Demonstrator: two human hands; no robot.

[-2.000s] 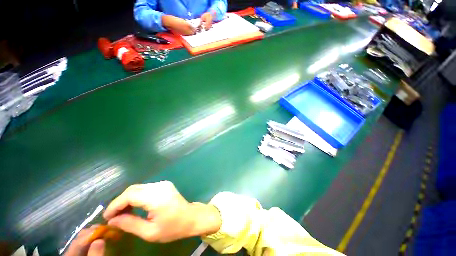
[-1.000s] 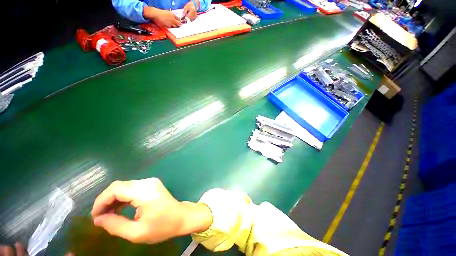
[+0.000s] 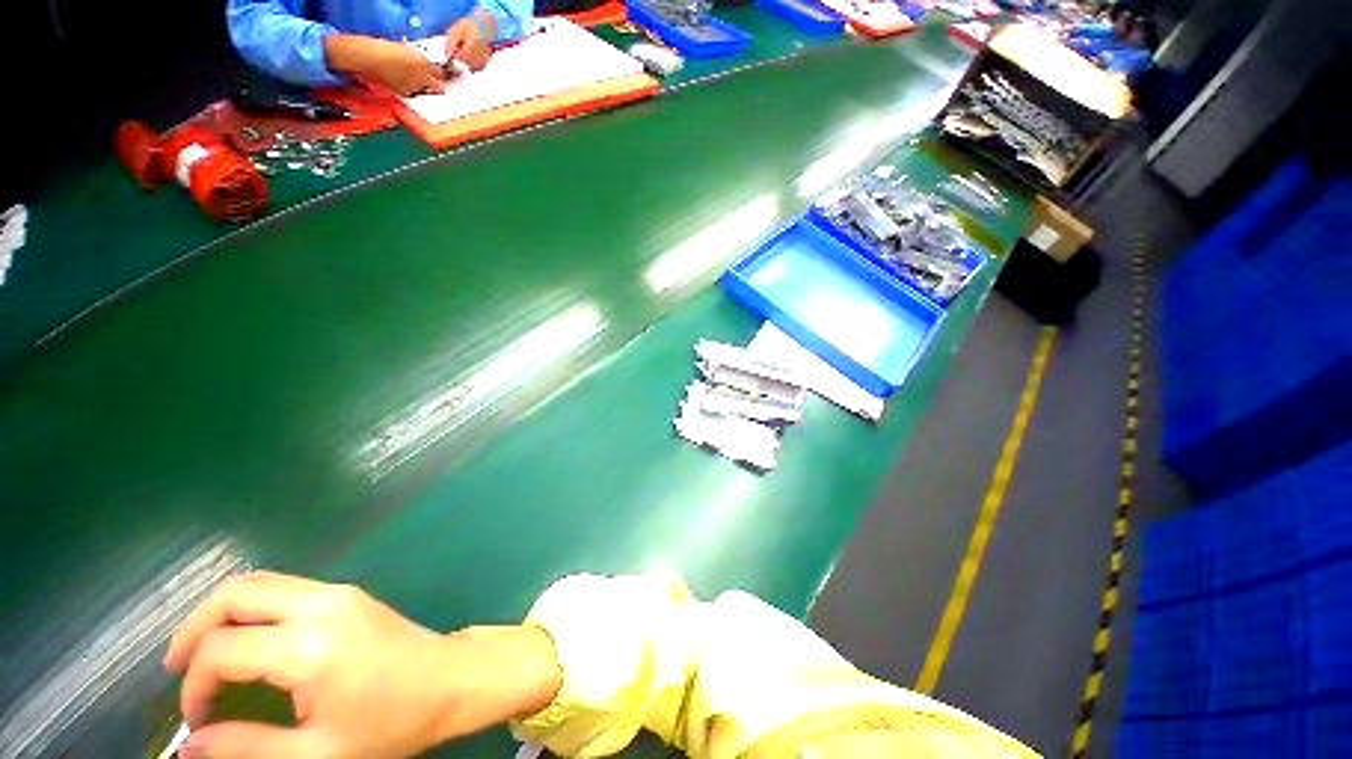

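My right hand (image 3: 319, 667) is at the lower left, low over the green bench, fingers curled, with a gap inside the curl. A thin pale sliver (image 3: 175, 740) shows by the thumb tip at the bottom edge; whether the hand grips it I cannot tell. My left hand is out of the picture. A small group of silver-grey metal parts (image 3: 739, 403) lies on the bench right of centre, beyond my right hand.
An empty blue tray (image 3: 838, 301) lies beyond the grouped parts, over a white sheet (image 3: 820, 371). Another blue tray holds a metal parts pile (image 3: 900, 230). A cardboard box (image 3: 1035, 111) stands farther back. Across the bench, a blue-sleeved person works at a white-topped orange pad (image 3: 527, 77).
The view has swung right, so the bench items sit farther left. My left hand and the clear sheet beside it have left the picture. My right hand has shifted toward the lower left corner.
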